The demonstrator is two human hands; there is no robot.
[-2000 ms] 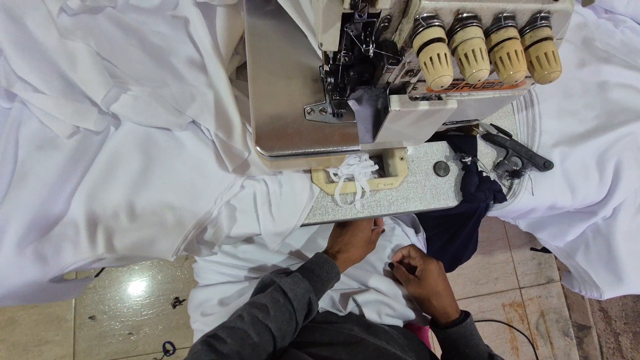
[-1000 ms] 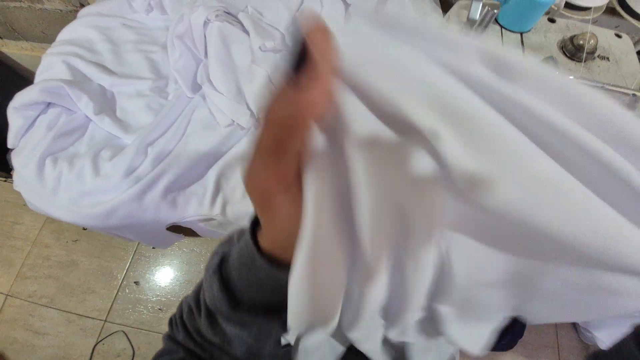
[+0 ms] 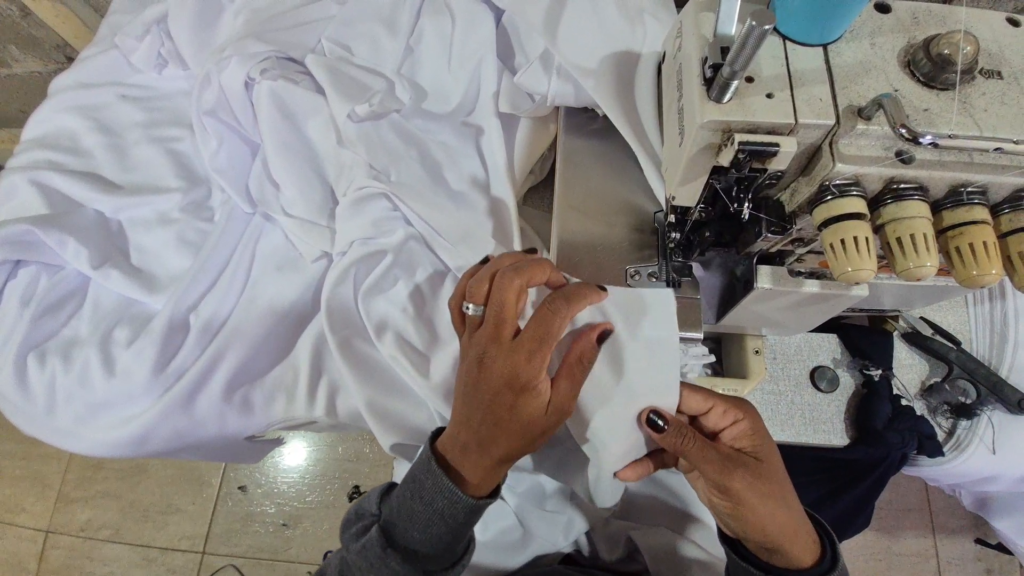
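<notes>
A piece of white fabric point(image 3: 632, 344) lies just in front of the presser foot point(image 3: 668, 276) of an overlock sewing machine point(image 3: 720, 120). My left hand point(image 3: 520, 360), with a ring on one finger, rests at the fabric's left edge, thumb and forefinger apart; whether it pinches the cloth is not clear. My right hand point(image 3: 704, 456) grips the piece's lower right edge between thumb and fingers. The metal plate point(image 3: 604, 200) of the machine shows left of the needle area.
A large heap of white fabric point(image 3: 264, 200) spreads over the left side. Tension knobs point(image 3: 908, 232) line the machine's front. Black-handled thread snips point(image 3: 960, 360) lie at the right near dark blue cloth point(image 3: 848, 480). A blue object point(image 3: 816, 16) sits on top. Tiled floor point(image 3: 136, 496) shows below.
A second ago a hand held white fabric up in front of the view; now the fabric is down by the presser foot with both hands at it.
</notes>
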